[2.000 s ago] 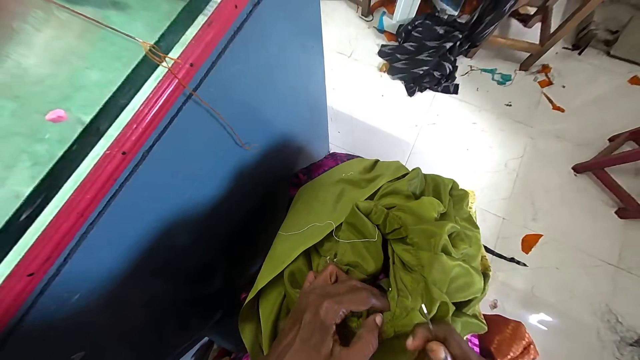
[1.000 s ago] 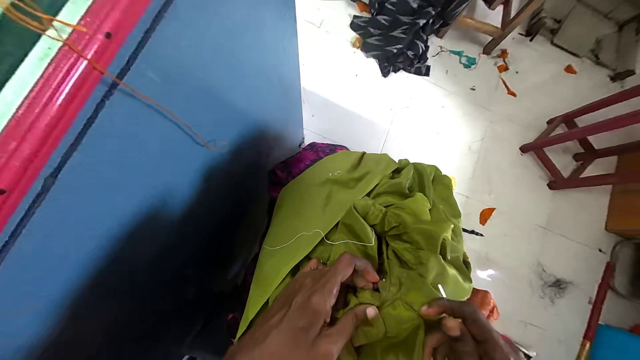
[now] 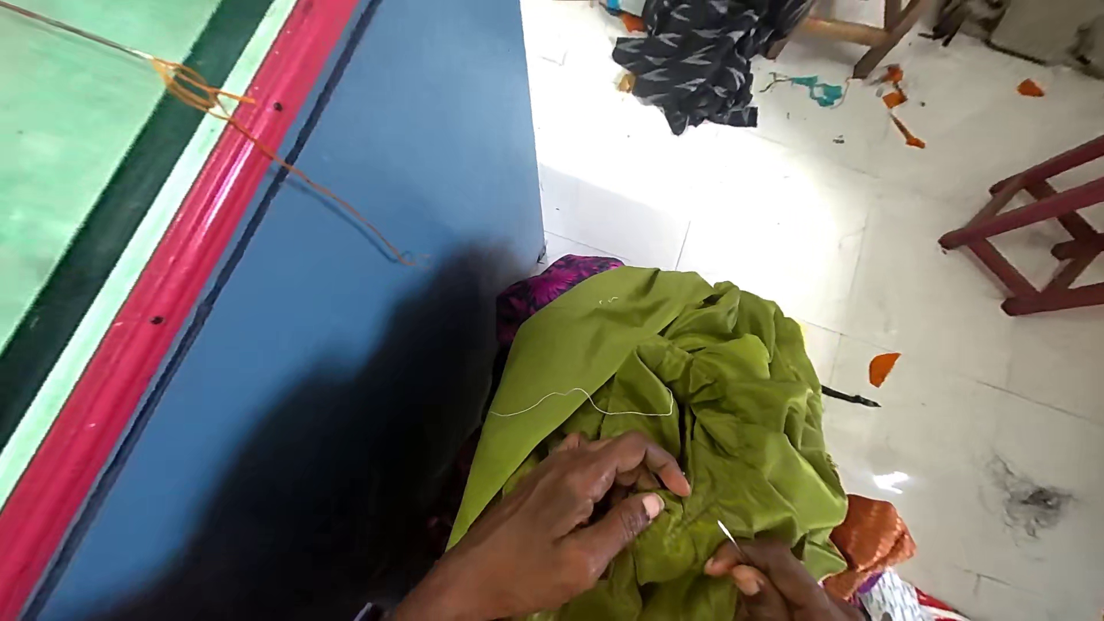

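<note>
Olive-green cloth (image 3: 742, 371) lies bunched in folds at the lower centre, over a purple patterned fabric (image 3: 561, 280). My left hand (image 3: 578, 517) rests on it, thumb and forefinger pinching a fold. At the lower right, my right hand (image 3: 768, 578) holds a thin, pointed metal tool (image 3: 727, 531) between thumb and fingers, its tip pointing up and left over the cloth. Whether it is a needle or a small blade, I cannot tell. A loose white thread (image 3: 595, 404) curves across the cloth above my left hand.
A blue wall or panel (image 3: 414, 129) with a pink edge (image 3: 185, 259) stands at left, an orange thread (image 3: 328, 197) hanging across it. On the tiled floor (image 3: 768, 207) lie a black patterned cloth (image 3: 690, 60) and orange scraps (image 3: 883, 368). A red wooden stool frame (image 3: 1026, 216) is at right.
Against one second ago, my left forefinger and thumb have shifted slightly on the cloth. The pointed tool stays in my right hand. The view has swung somewhat.
</note>
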